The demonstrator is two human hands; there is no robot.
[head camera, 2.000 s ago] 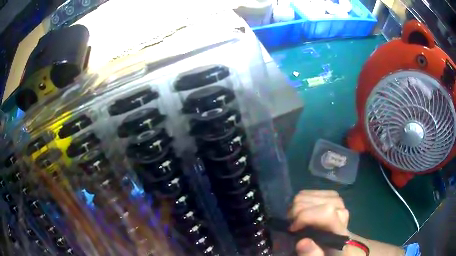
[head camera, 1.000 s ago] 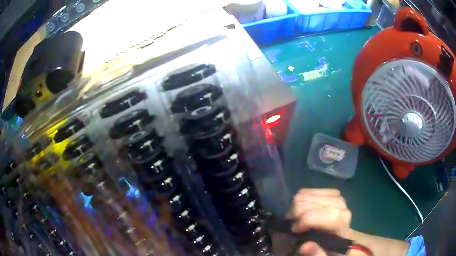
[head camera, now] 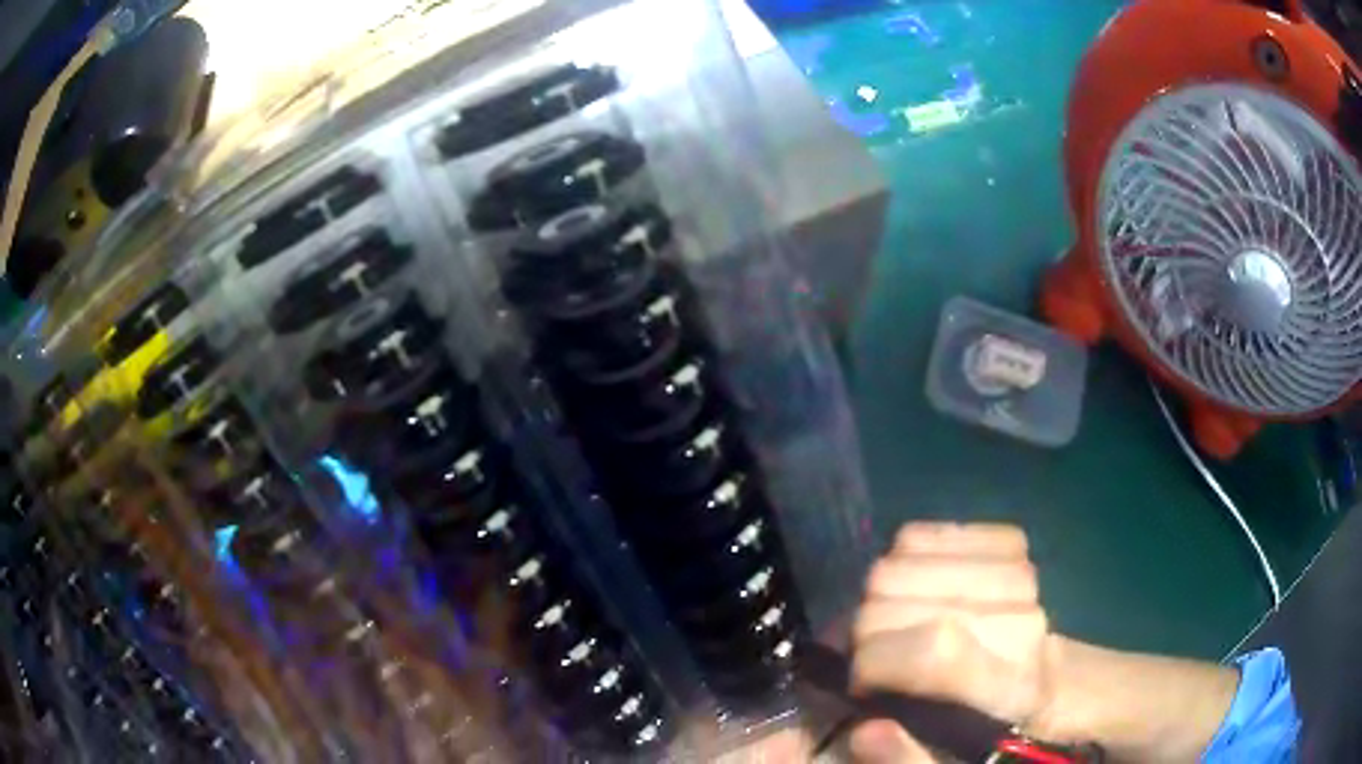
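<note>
A clear plastic component tray (head camera: 837, 493) leans across the left and centre, holding columns of black round components (head camera: 627, 343) with small shiny tabs. My right hand (head camera: 949, 612) is closed around a black pen-like test probe (head camera: 934, 727) with red and black wire, at the tray's lower right. The probe's front end points left to the lowest visible components of the right column; its tips cannot be made out. A blurred skin-coloured patch shows at the bottom edge beside the tray; it may be part of my left hand, cut off by the edge.
A grey metal box (head camera: 844, 254) stands behind the tray. A small clear case (head camera: 1008, 373) lies on the green mat. An orange-red fan (head camera: 1098, 164) with a white cord stands at right. A black-and-yellow device (head camera: 90, 194) is at upper left.
The view has shifted, so the tray, case and fan sit higher in it. My right hand still holds the probe. The red light on the box no longer shows. A skin-coloured patch has appeared at the bottom.
</note>
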